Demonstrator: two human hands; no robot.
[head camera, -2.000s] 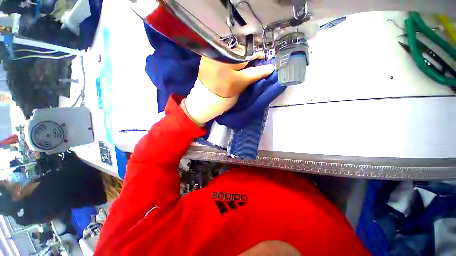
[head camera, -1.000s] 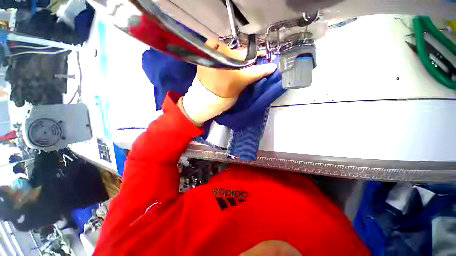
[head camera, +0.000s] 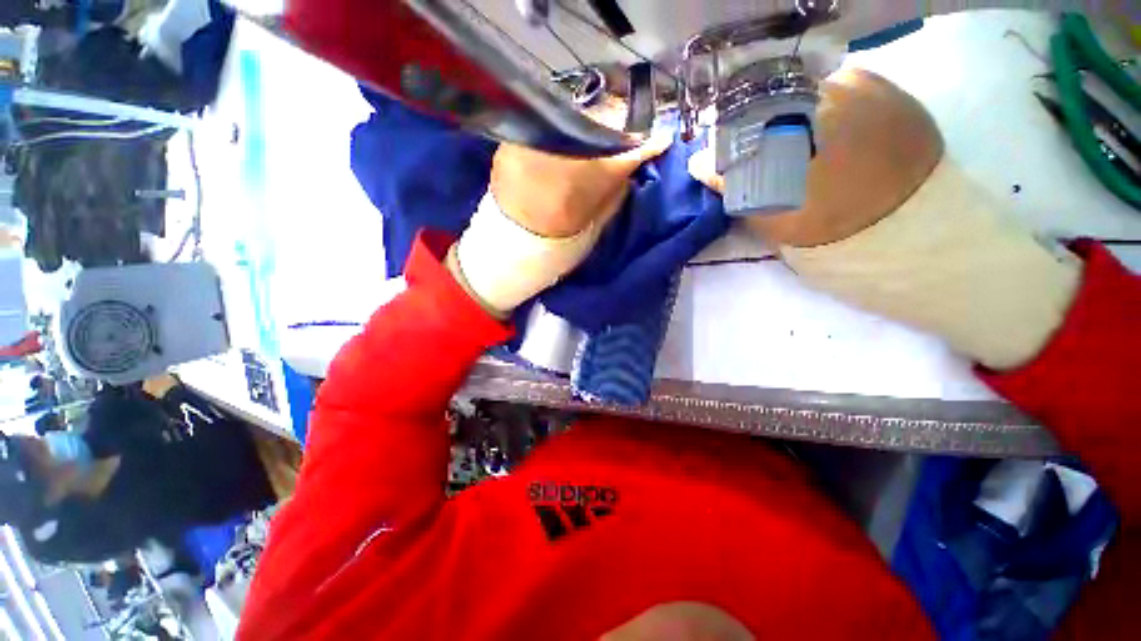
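Note:
The navy fabric panel (head camera: 626, 269) lies bunched under the needle area of the sewing machine (head camera: 501, 75). A ribbed blue strip (head camera: 617, 361) hangs from it over the table edge. My left hand (head camera: 557, 188) grips the navy cloth just left of the presser foot, its fingertips partly hidden by the machine head. My right hand (head camera: 863, 163) reaches in from the right behind the grey guard (head camera: 766, 163). Its fingertips show at the cloth left of the guard; the guard hides most of its fingers. Whether it grips the cloth I cannot tell.
Green-handled scissors (head camera: 1089, 119) lie on the white table at the far right. A measuring tape (head camera: 851, 422) runs along the table edge. Blue and white garment pieces (head camera: 1001, 538) are below at the right. A grey motor housing (head camera: 144, 319) and a person in dark clothing (head camera: 150, 463) are at the left.
My right hand has come into view from the right, up to the guard and cloth. My left hand stays on the navy cloth, its thumb now nearer the other fingers.

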